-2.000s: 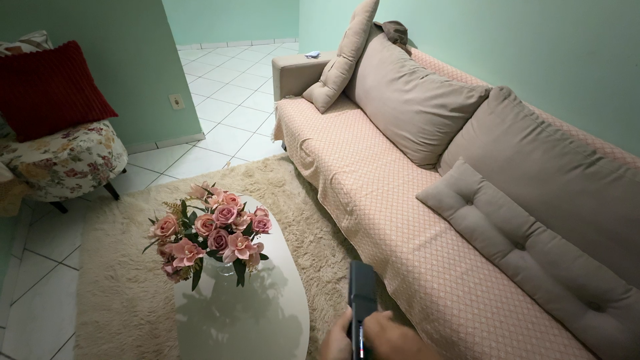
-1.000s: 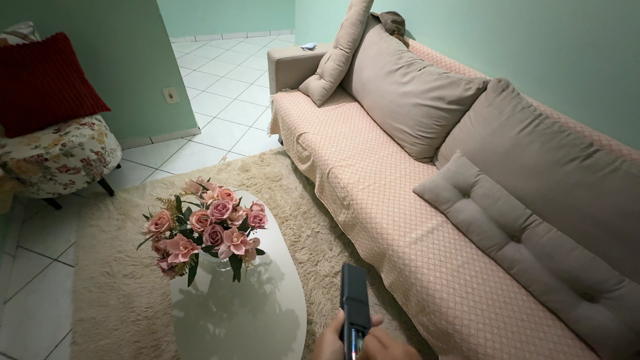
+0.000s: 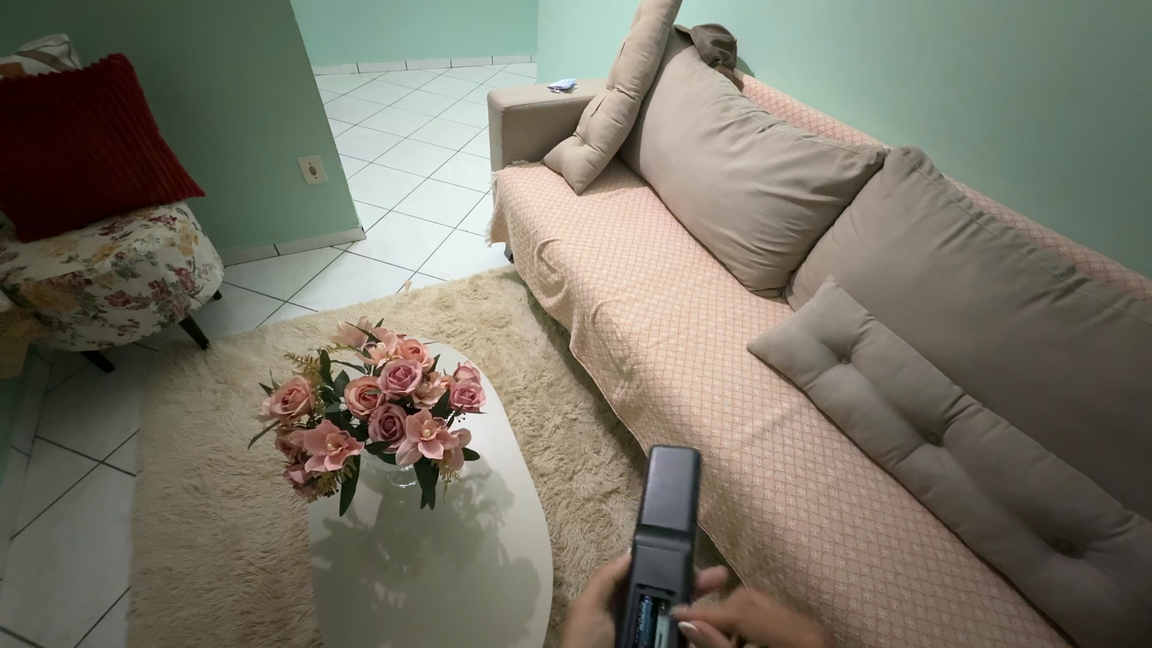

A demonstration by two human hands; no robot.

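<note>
A black remote control (image 3: 666,504) is held upright near the bottom of the head view, its battery compartment uncovered and a battery (image 3: 645,619) visible inside. My left hand (image 3: 594,607) is wrapped around its lower part, with fingertips showing on the right side. My right hand (image 3: 751,619) has its fingers at the right edge of the compartment; whether they grip anything there I cannot tell. The lower end of the remote is cut off by the frame.
A white oval table (image 3: 504,531) with pink artificial flowers (image 3: 387,405) stands left of my hands on a shaggy beige rug (image 3: 225,468). Along the right runs a sofa (image 3: 630,315) with grey cushions (image 3: 756,162). A floral chair (image 3: 117,279) holds a red cushion (image 3: 90,144).
The battery compartment now shows with my right fingers at its edge; in the earlier frames the lower part of the remote was mostly hidden by my hands.
</note>
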